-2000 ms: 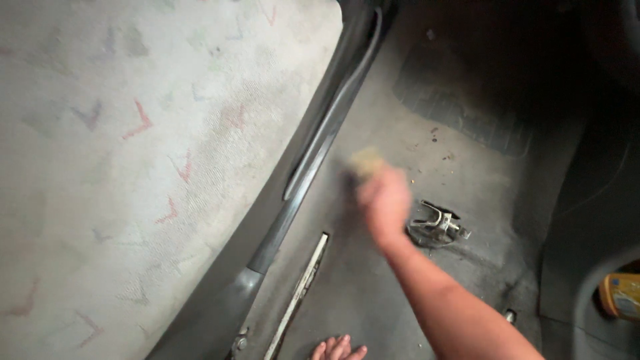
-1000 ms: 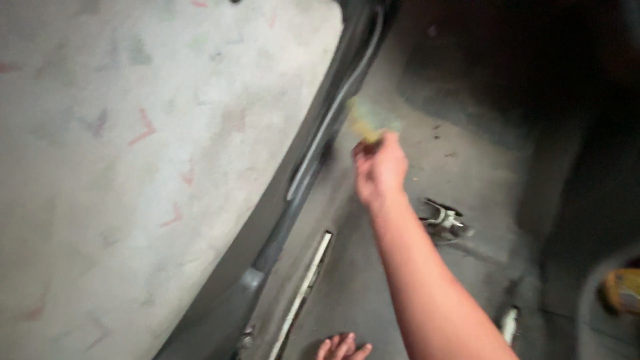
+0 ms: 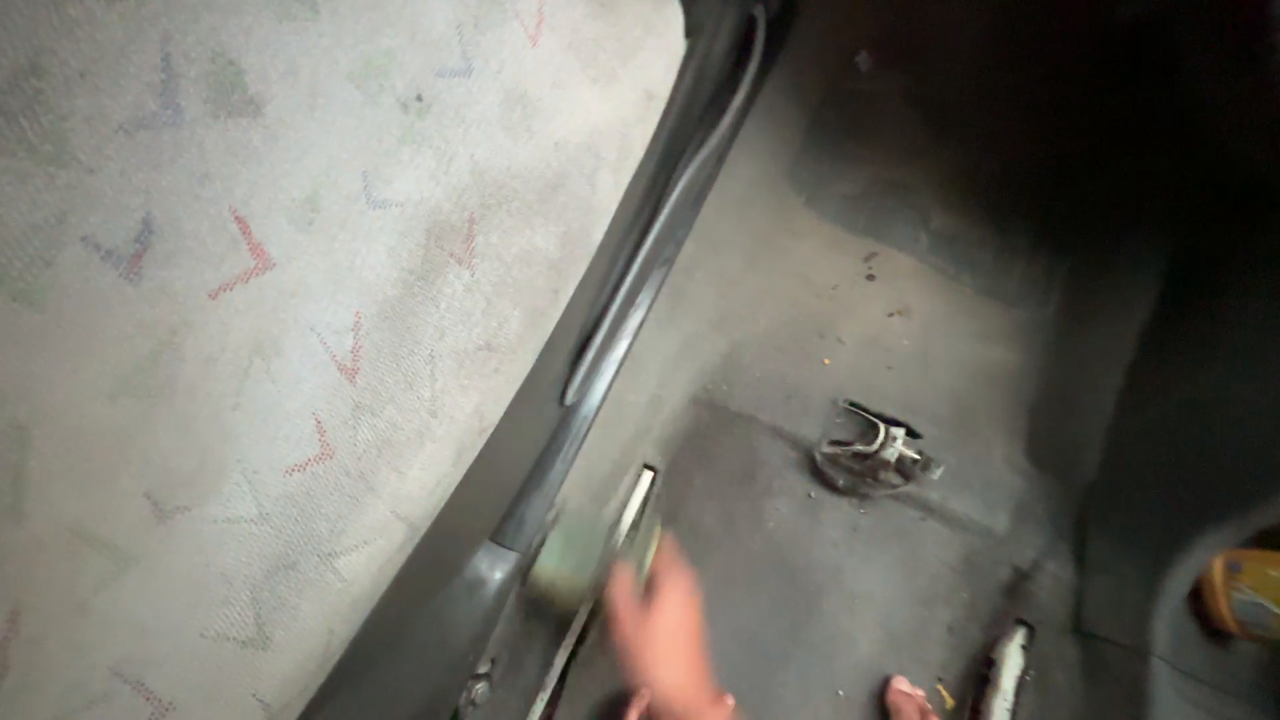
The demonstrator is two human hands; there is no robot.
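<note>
My right hand (image 3: pixel 665 635) is low in the middle of the head view, blurred, with its fingers on a pale green and yellowish sponge or cloth (image 3: pixel 562 570). The pad lies over the strip between the grey plastic door-sill trim (image 3: pixel 590 390) and a metal seat rail (image 3: pixel 632 510). Of my left hand only a little skin (image 3: pixel 636 706) seems to show at the bottom edge, mostly hidden behind the right wrist; its grip cannot be seen. Under and around them is the grey vehicle floor covering (image 3: pixel 760 560), with small crumbs and dark spots.
A metal bracket (image 3: pixel 885 445) protrudes from a floor opening. Another rail (image 3: pixel 1003 670) and a toe or fingertip (image 3: pixel 908 697) are at the lower right. A yellow-orange container (image 3: pixel 1245 592) stands at the right edge. Patterned light fabric (image 3: pixel 300 330) fills the left.
My right hand has moved from the upper floor down to the seat rail with the pad. My left hand's fingers, visible before at the bottom edge, are now mostly covered.
</note>
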